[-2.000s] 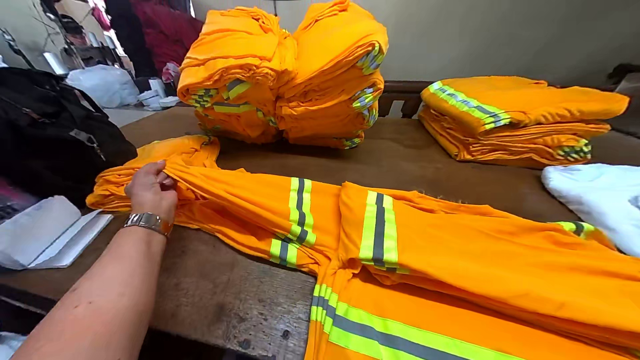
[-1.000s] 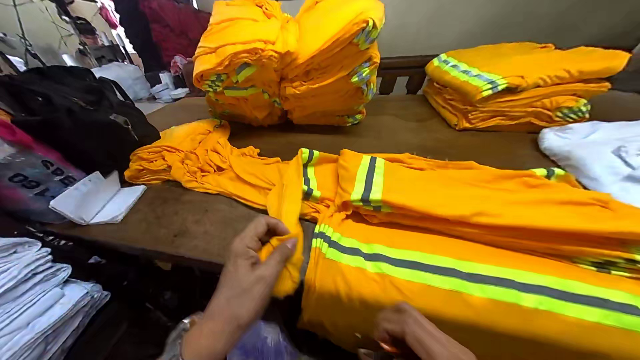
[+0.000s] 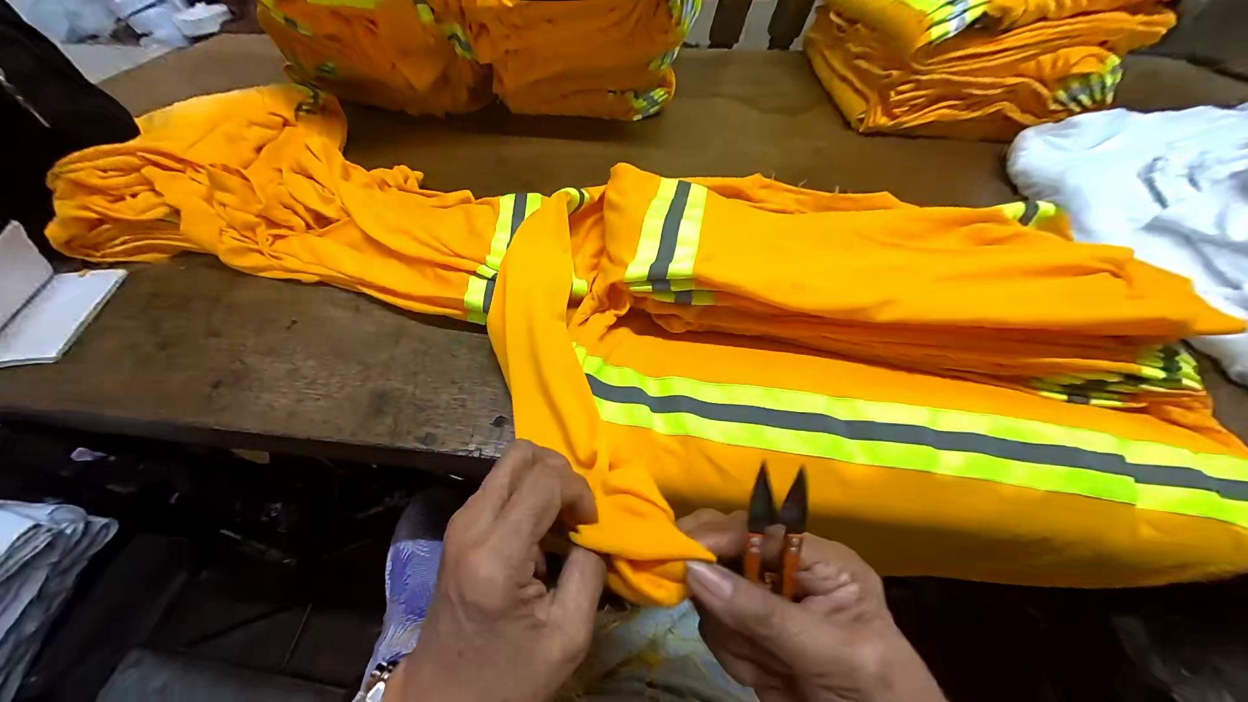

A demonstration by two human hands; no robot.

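Note:
An orange garment (image 3: pixel 819 507) with yellow-green and grey reflective bands lies along the table's front edge. One orange sleeve (image 3: pixel 546 380) hangs over that edge, and my left hand (image 3: pixel 526 565) pinches its cloth near the end. My right hand (image 3: pixel 790 604) holds orange-handled thread snips (image 3: pixel 777 526), blades apart and pointing up, while its thumb and a finger touch the tip of the same cloth. Folded orange pieces (image 3: pixel 877 263) with bands rest on the garment. A bunched orange heap (image 3: pixel 244 185) stretches off to the left.
Behind stand a bundle of orange garments (image 3: pixel 575 58) and a folded orange stack (image 3: pixel 955 78). White cloth (image 3: pixel 1150 185) lies at right. An open notebook (image 3: pixel 58 302) is on the wooden table (image 3: pixel 292 361) at left, near a black bag (image 3: pixel 49 88). Light folded cloth (image 3: pixel 49 575) sits lower left.
My left hand has left the bunched heap at left and come to the hanging sleeve end. My right hand has come into view with the snips. The view has moved closer and down.

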